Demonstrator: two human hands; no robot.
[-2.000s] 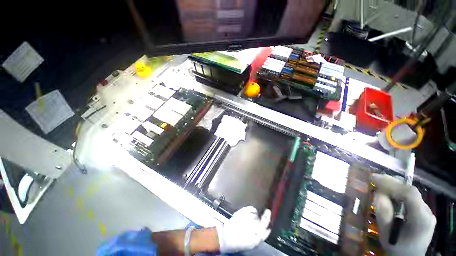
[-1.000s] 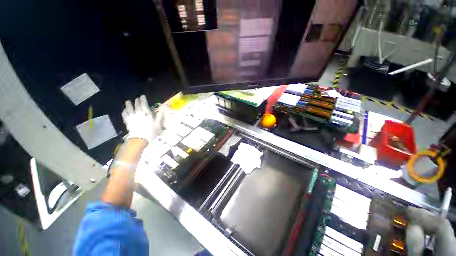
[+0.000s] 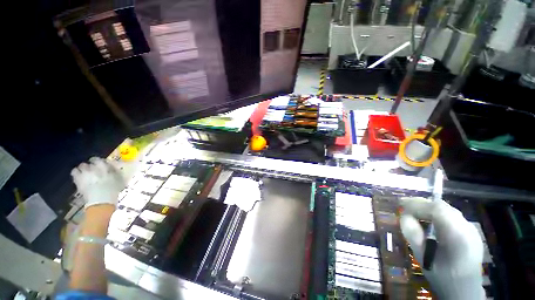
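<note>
My left hand [image 3: 98,181], in a white glove, is at the far left beside the left circuit board [image 3: 170,190]; its fingers are spread and nothing shows in it. My right hand [image 3: 449,249], also gloved, is closed around a marker pen [image 3: 438,184], white end up, black end down. It is over the right side of the near circuit board [image 3: 355,234]. A narrow brown plate [image 3: 389,234] with a small white label lies along this board, left of my right hand. Glowing orange windings show partly beneath the hand.
A monitor [image 3: 205,58] hangs at the upper left. Behind the silver rail [image 3: 352,171] are an orange ball [image 3: 258,143], a red bin [image 3: 385,133], a yellow-orange ring [image 3: 419,150] and another board [image 3: 302,115]. A crumpled white cloth [image 3: 243,192] lies between the boards.
My left hand has moved from the near board's lower edge to the far left beside the other board. My right hand still holds the pen over the board. The view has turned.
</note>
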